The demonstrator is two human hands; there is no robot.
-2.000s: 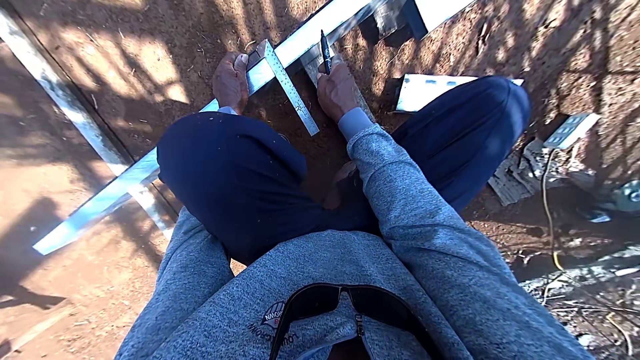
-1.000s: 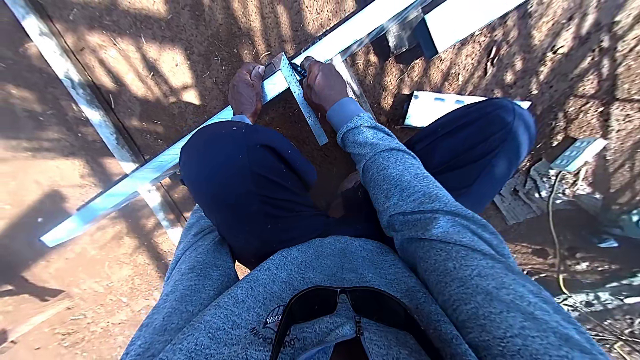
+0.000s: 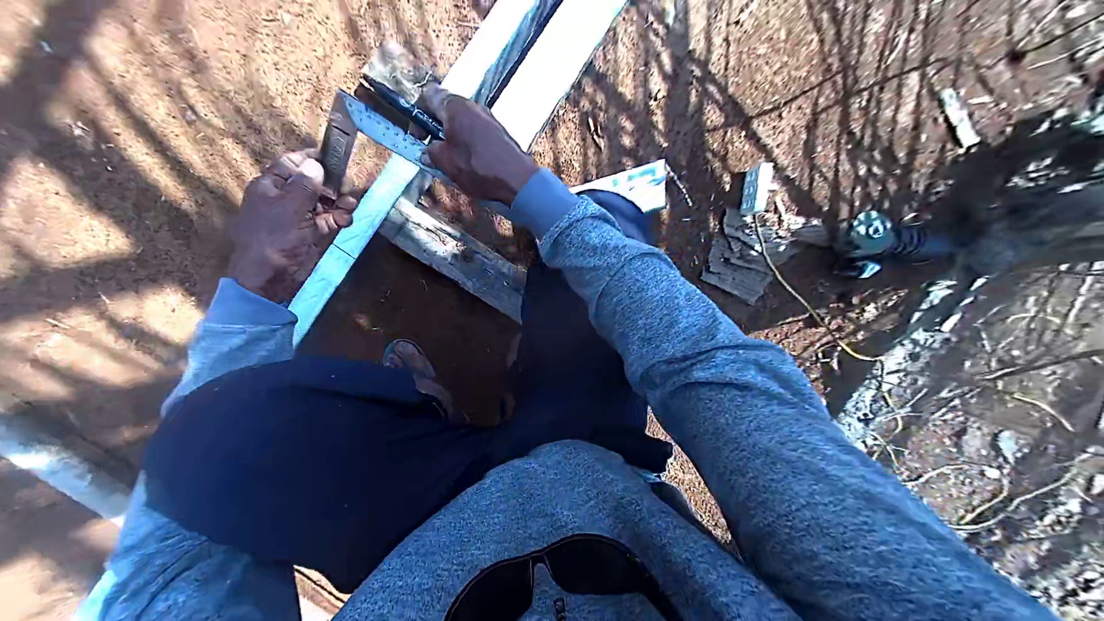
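My left hand (image 3: 285,220) grips the dark stock of a try square (image 3: 338,147), left of a long light-coloured bar (image 3: 358,228). The square's metal blade (image 3: 384,129) points right and down toward my right hand (image 3: 479,147), whose fingers are at its far end. A dark marker (image 3: 404,105) lies along the blade, its one end at my right fingers; they appear closed on it. A thin dark line crosses the bar below the blade. Where the marker's tip sits is not clear.
A weathered wood piece (image 3: 457,259) runs from the bar toward my knee. Beyond my right hand is a wide white board (image 3: 556,69). A power strip (image 3: 757,188) with a cable (image 3: 798,297) and a green power tool (image 3: 869,233) lie on the ground to the right.
The view has turned and shifted strongly. My hands and the try square are now farther up along the bar, near the wide white board. The square's stock now shows in my left hand.
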